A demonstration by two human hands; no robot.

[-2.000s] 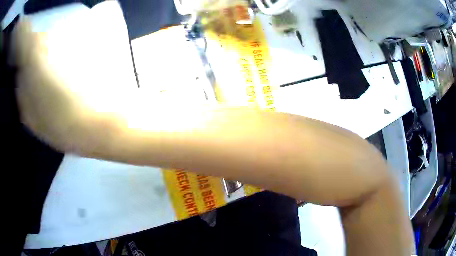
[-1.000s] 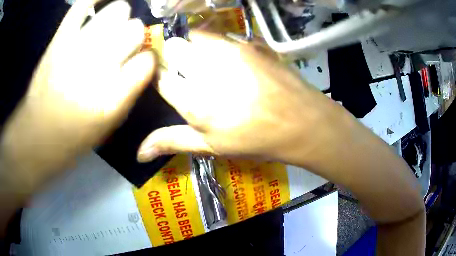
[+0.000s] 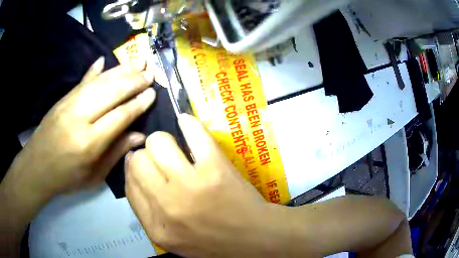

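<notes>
A black fabric piece (image 3: 158,113) lies on the white machine bed below the needle area (image 3: 162,35). My left hand (image 3: 83,131) rests on the black cloth with its fingers apart and fingertips pressed down. My right hand (image 3: 188,191) is just right of it, fingers curled at the edge of the black fabric beside the shiny metal guide (image 3: 173,83). The right fingertips seem to pinch the fabric edge at the guide. The lower part of the guide is hidden by my right hand. Yellow tape (image 3: 236,111) with red lettering lies right of the guide.
The sewing machine's pale body (image 3: 302,20) spans the top. A spare angular black piece (image 3: 342,65) lies on the table to the right. A white side tray (image 3: 428,171) with dark scraps is at the right edge. More dark cloth (image 3: 40,65) covers the upper left.
Two seconds ago one arm reached across to the left; then both hands came to the black fabric. Since then my right hand has moved down along the guide, and my left hand has spread on the cloth.
</notes>
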